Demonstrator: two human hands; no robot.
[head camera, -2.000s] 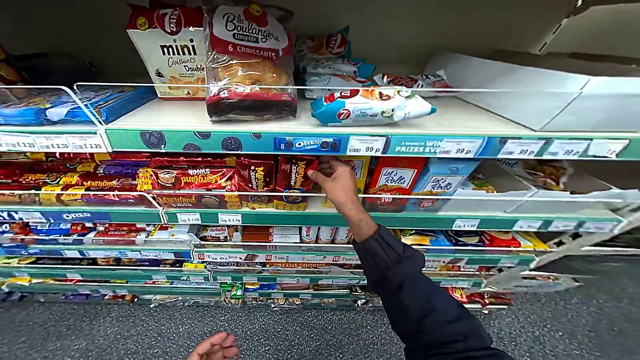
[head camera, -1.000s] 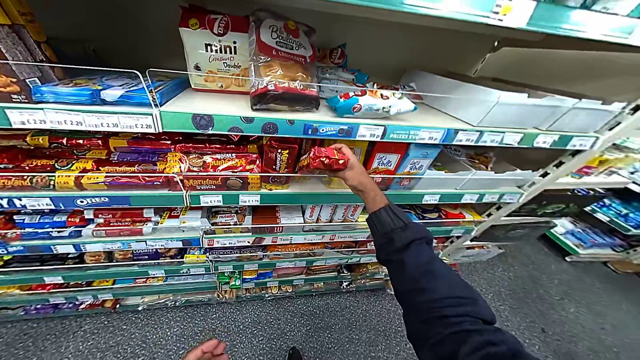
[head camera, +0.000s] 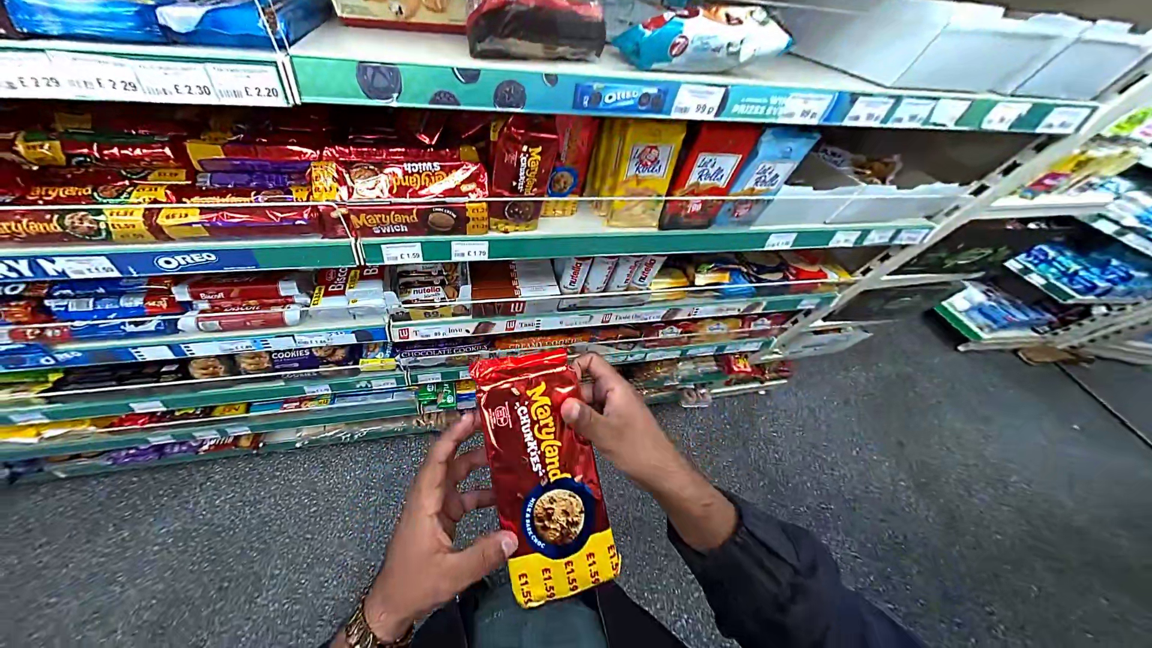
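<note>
A red and yellow packet of Maryland Chunkies cookies (head camera: 545, 477) is held upright before my body, its printed front towards me. My right hand (head camera: 607, 418) grips its upper right edge, thumb on the front. At its left side is my left hand (head camera: 450, 522), fingers spread behind the left edge and thumb tip at the lower left front; how firmly it holds the packet I cannot tell. A similar red packet (head camera: 522, 166) stands on the shelf beyond, beside yellow rolls packets (head camera: 637, 171).
Shelves of biscuits with a green front edge (head camera: 630, 241) and wire rails run across the view. White cardboard trays (head camera: 954, 54) sit at the upper right. Grey speckled floor (head camera: 810, 504) lies below, and another shelf unit (head camera: 1071, 270) stands at the far right.
My right hand has brought the red packet from the shelf down and back towards my body. My left hand has risen to the packet's left side.
</note>
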